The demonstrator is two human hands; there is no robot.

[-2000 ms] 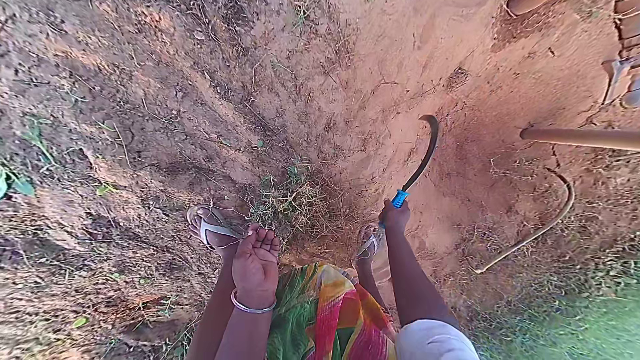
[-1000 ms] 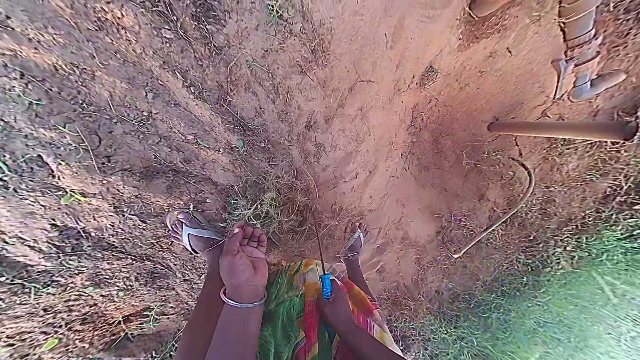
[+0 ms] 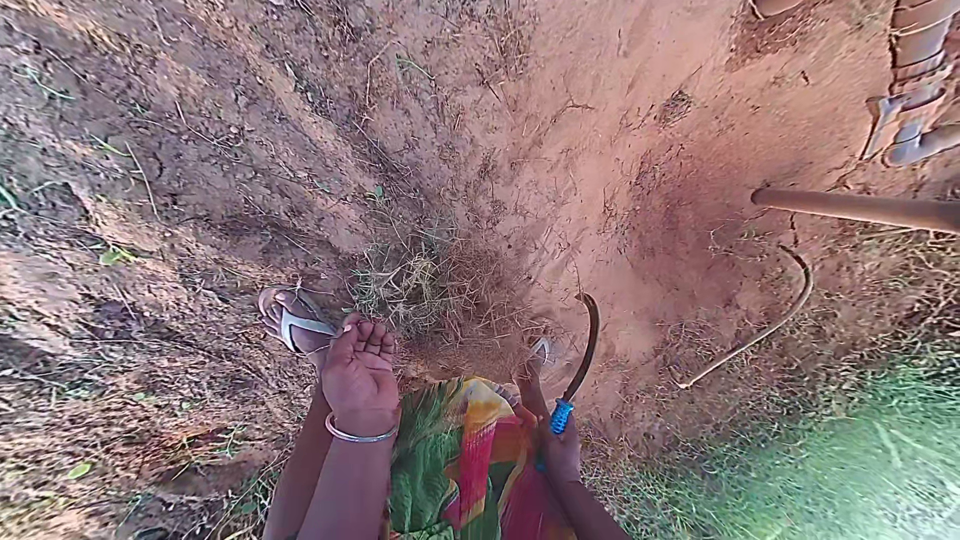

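Observation:
My right hand (image 3: 561, 448) grips the blue handle of a sickle (image 3: 589, 349) at the lower middle, beside the colourful cloth over my lap. The dark curved blade points up the view, over bare soil. My left hand (image 3: 365, 375), with a bangle on its wrist, is palm up with curled fingers beside my sandalled foot (image 3: 296, 322). Whether it holds a thin stem cannot be made out. Just beyond the two hands lies a heap of dry grass and weeds (image 3: 427, 289) on the ground.
A wooden pole (image 3: 855, 208) enters from the right. Below it a curved stick (image 3: 757, 336) lies on reddish soil. Pipes with a fitting (image 3: 911, 112) stand at the upper right. Green grass (image 3: 847, 465) covers the lower right, and small weeds dot the rough ground at left.
The sickle in my right hand pointed up and right at first, then stood nearly edge-on over the lap; now its curved blade shows again. My left hand has stayed near the left foot.

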